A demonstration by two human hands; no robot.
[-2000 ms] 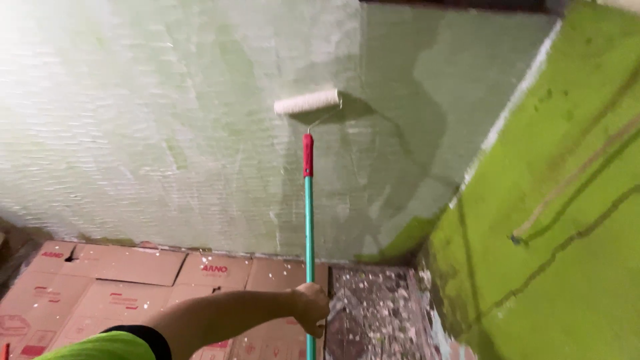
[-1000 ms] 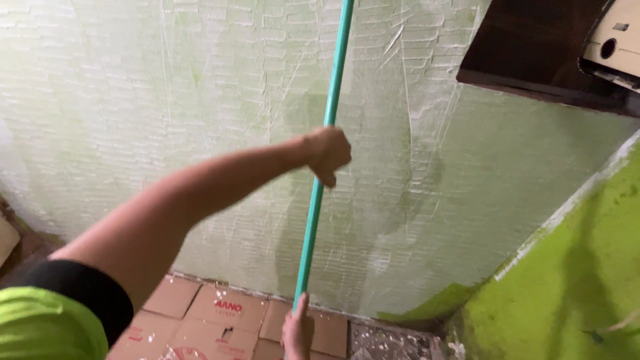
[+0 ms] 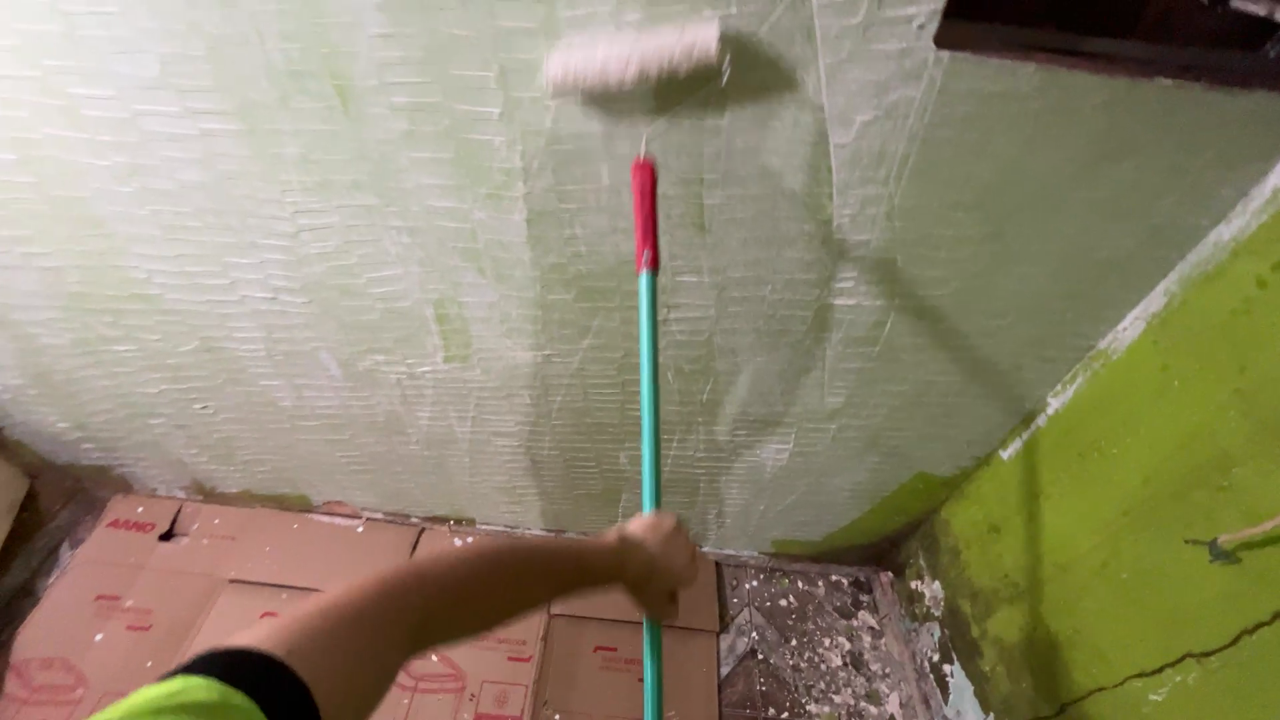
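A paint roller [image 3: 635, 58] with a pale, fuzzy sleeve lies against the wall [image 3: 400, 250], which has a thin whitish coat over green. Its red handle grip [image 3: 645, 215] joins a long teal extension pole [image 3: 650, 390] that runs down toward me. My left hand [image 3: 658, 563] is closed around the pole low in the view; the arm enters from the lower left in a bright green sleeve with a black cuff. The roller and hand are slightly blurred. My right hand is outside the view.
Flattened cardboard [image 3: 290, 540] speckled with white covers the floor along the wall. Bare, flaked floor [image 3: 810, 640] shows at its right. A bright green side wall [image 3: 1130, 500] with a crack stands at the right. A dark ledge [image 3: 1100, 45] juts out at the upper right.
A second ago the roller was out of view and my left hand gripped the pole higher up, with the other hand at its lower part. Now the roller is lower, and the other hand is out of view.
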